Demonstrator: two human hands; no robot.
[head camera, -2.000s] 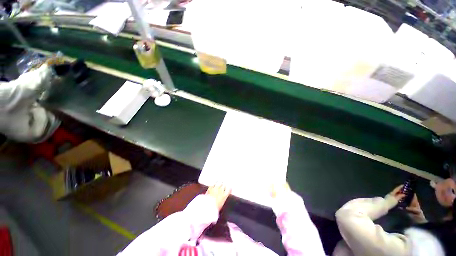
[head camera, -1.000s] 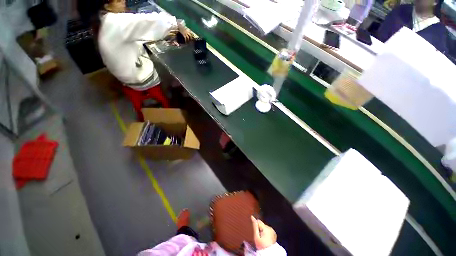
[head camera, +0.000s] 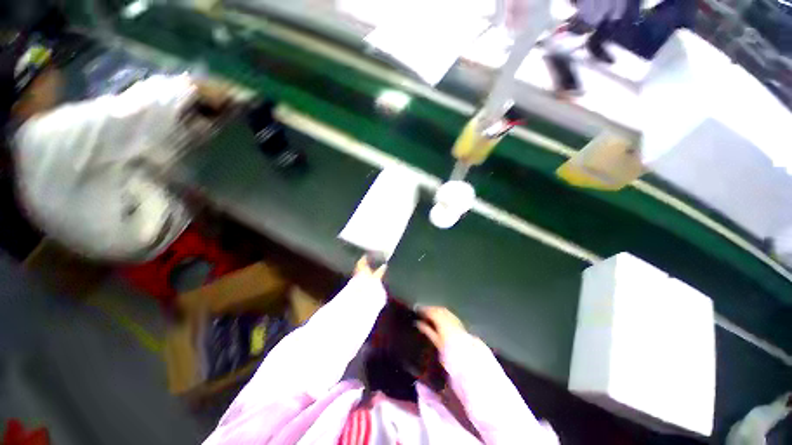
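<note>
A long white box (head camera: 384, 213) lies on the dark green bench, left of the small white fan (head camera: 452, 204). My left hand (head camera: 370, 268) is at its near end, fingers closed on the edge; blur hides the exact grip. My right hand (head camera: 441, 327) is near the bench's front edge, fingers apart, with nothing seen in it. A large white box (head camera: 647, 348) stands on the bench to the right, touched by neither hand.
A worker in white (head camera: 104, 165) sits at the left, with dark parts (head camera: 273, 135) on the bench. An open floor carton (head camera: 239, 335) stands below. The green conveyor (head camera: 521, 182) runs behind the bench. A taped pen holder (head camera: 473, 143) is on the slanted post.
The view has turned back to face the bench. My left hand has come up to the long white box; my right hand has also come into view. The large white box remains on the bench.
</note>
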